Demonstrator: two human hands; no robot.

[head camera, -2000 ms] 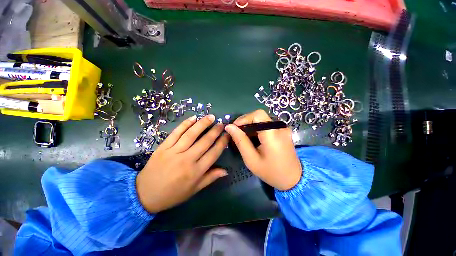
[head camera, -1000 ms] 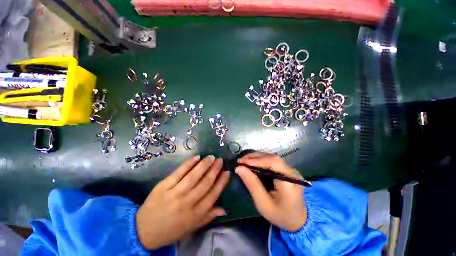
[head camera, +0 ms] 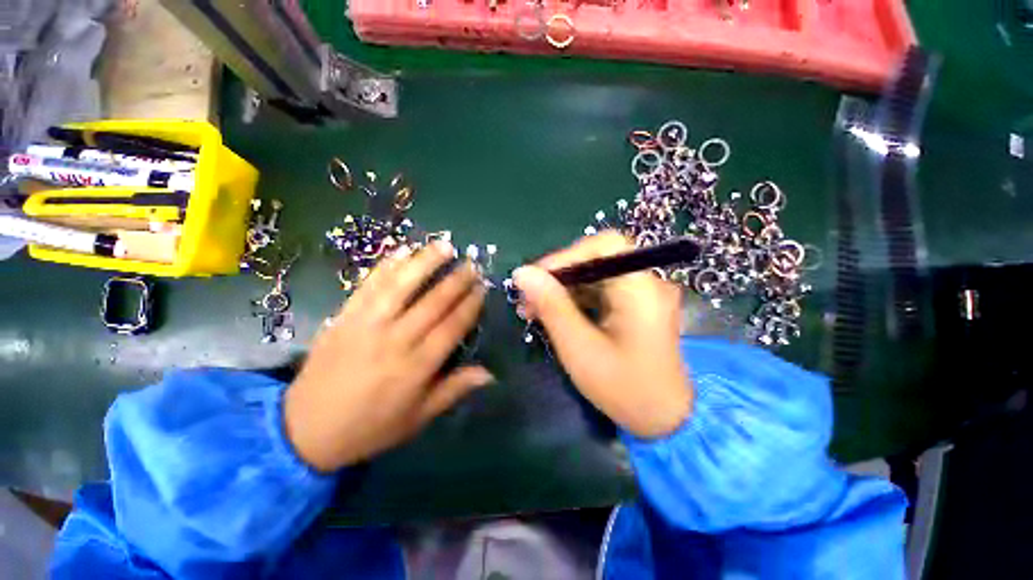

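Note:
Small ring-ended parts lie in a heap (head camera: pixel 708 215) on the dark green mat at right, with another group (head camera: pixel 368 238) at left. My right hand (head camera: pixel 617 329) holds a slim black pen-like tool (head camera: pixel 623 263) between thumb and fingers, its tip end pointing left. My left hand (head camera: pixel 385 346) lies palm down, fingers spread, over the left group and hides part of it. A few ringed parts lie at and between the fingertips of both hands. Whether my left fingers press on a part is hidden.
A yellow box (head camera: pixel 221 204) with markers stands at left, a dark square frame (head camera: pixel 125 305) below it. A metal post (head camera: pixel 266 57) stands behind. A pink-red tray (head camera: pixel 725 40) is at the top. Clear strips with dark rows (head camera: pixel 903 215) lie at right.
Since one second ago both hands have moved forward from the mat's near side onto the parts. The view has also shifted. The black tool remains in my right hand.

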